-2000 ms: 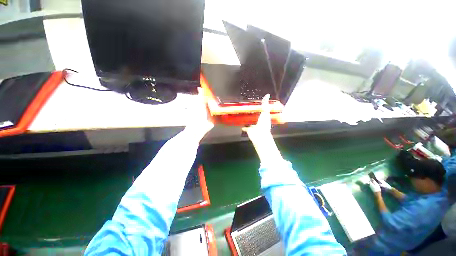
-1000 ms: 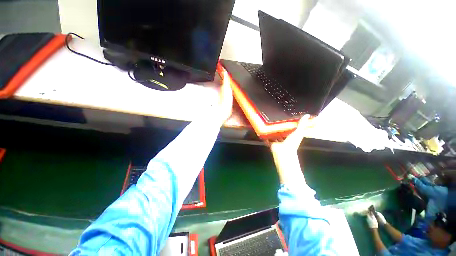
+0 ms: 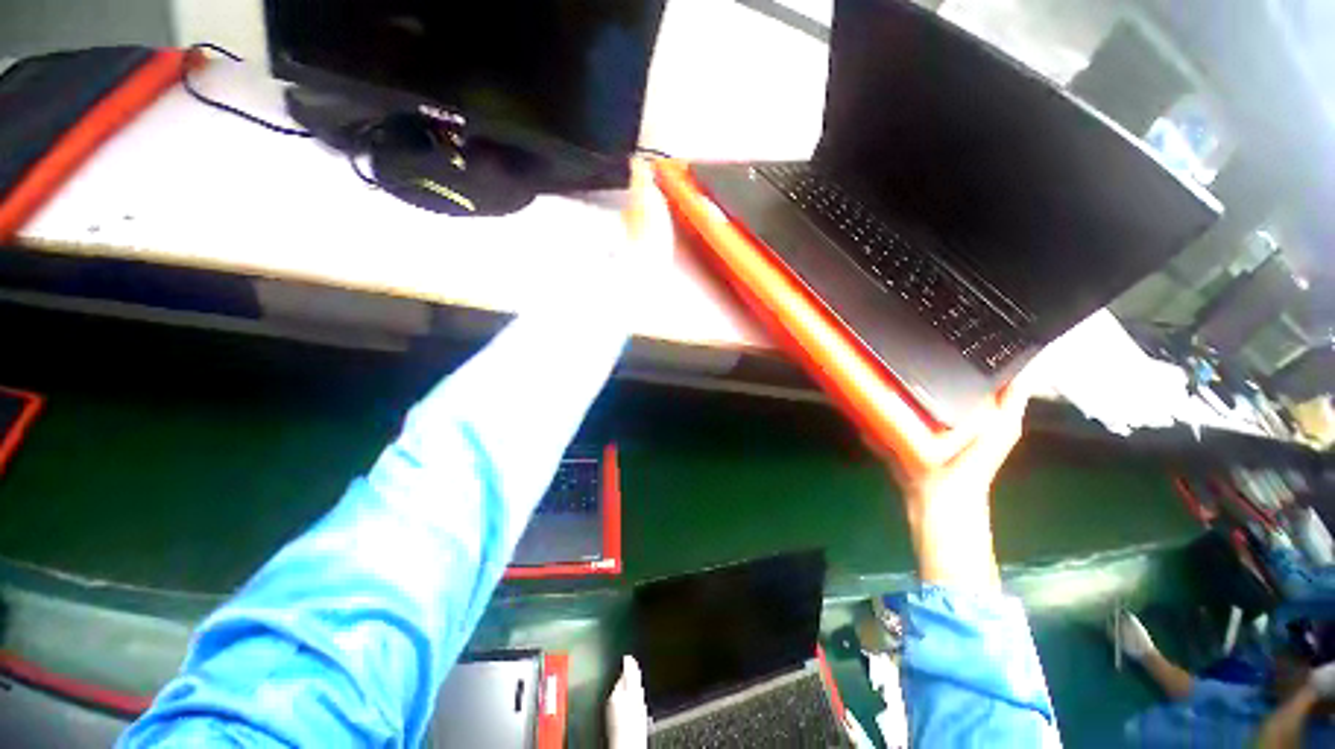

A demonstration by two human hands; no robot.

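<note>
A black open laptop sits on a bright orange-red tray at the white upper shelf, its near corner out past the shelf's edge. My right hand grips the tray's near right corner, thumb on top. My left hand is at the tray's far left corner beside the monitor. It is washed out by glare, and its fingers are hard to make out, so its hold on the tray cannot be told.
A black monitor stands left of the laptop. Another red tray is at the shelf's far left. Below, laptops in red trays lie on the green bench and nearer me. Another person's gloved hand touches a lower laptop.
The laptop and tray have moved right and nearer me, turning so the near corner juts past the shelf. My right hand has moved right and down with it. A gloved hand has appeared below.
</note>
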